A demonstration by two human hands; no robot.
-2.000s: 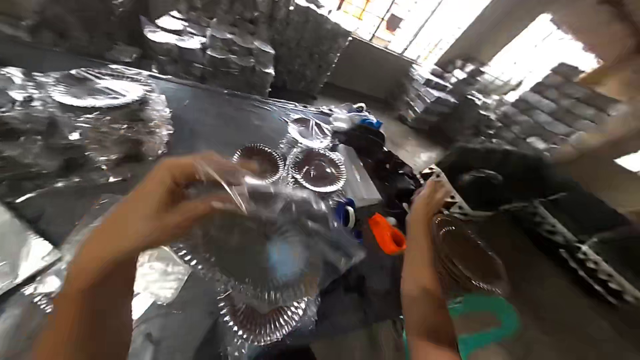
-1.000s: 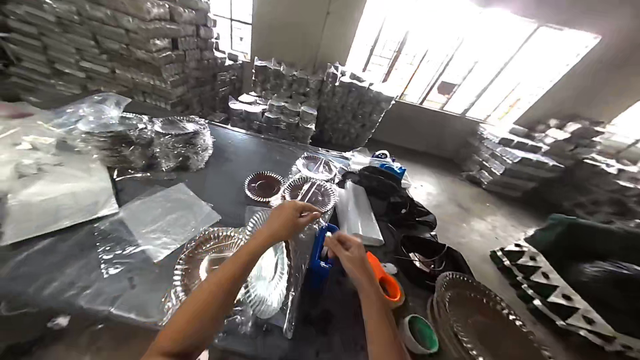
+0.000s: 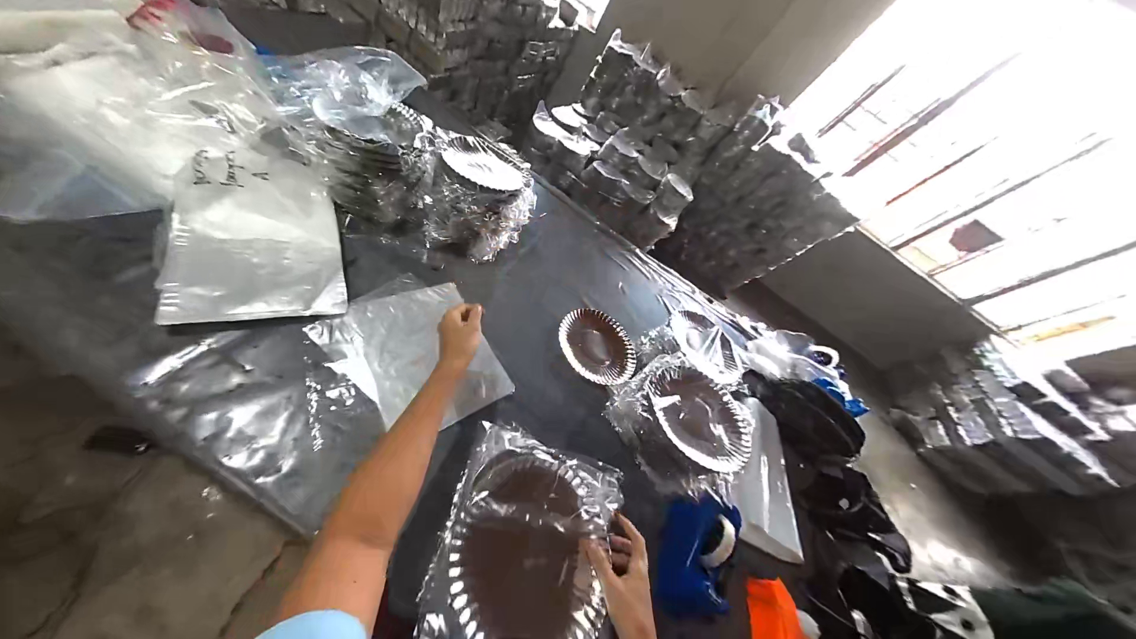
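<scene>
My left hand (image 3: 461, 335) pinches the top corner of a thin clear plastic bag (image 3: 413, 355) lying on the black-covered table. With its fingers curled at the right edge, my right hand (image 3: 624, 568) touches a wrapped fluted plate (image 3: 524, 532), brown in the middle with a shiny rim; whether it grips the wrapping I cannot tell. A blue tape dispenser (image 3: 697, 555) stands just right of that hand. Beyond it are another wrapped plate (image 3: 699, 417) and a smaller brown plate (image 3: 597, 346).
A stack of plastic bags (image 3: 253, 240) with handwriting lies at the left, wrapped plate stacks (image 3: 479, 186) behind it. An orange object (image 3: 772, 608) sits at the lower right, near a long translucent packet (image 3: 768, 488) and black plastic (image 3: 852, 515). Wrapped piles (image 3: 621, 142) stand beyond the table.
My left hand has moved away from the plates to the clear bag at the left. My right hand has left the tape dispenser and is at the wrapped plate. The view has turned.
</scene>
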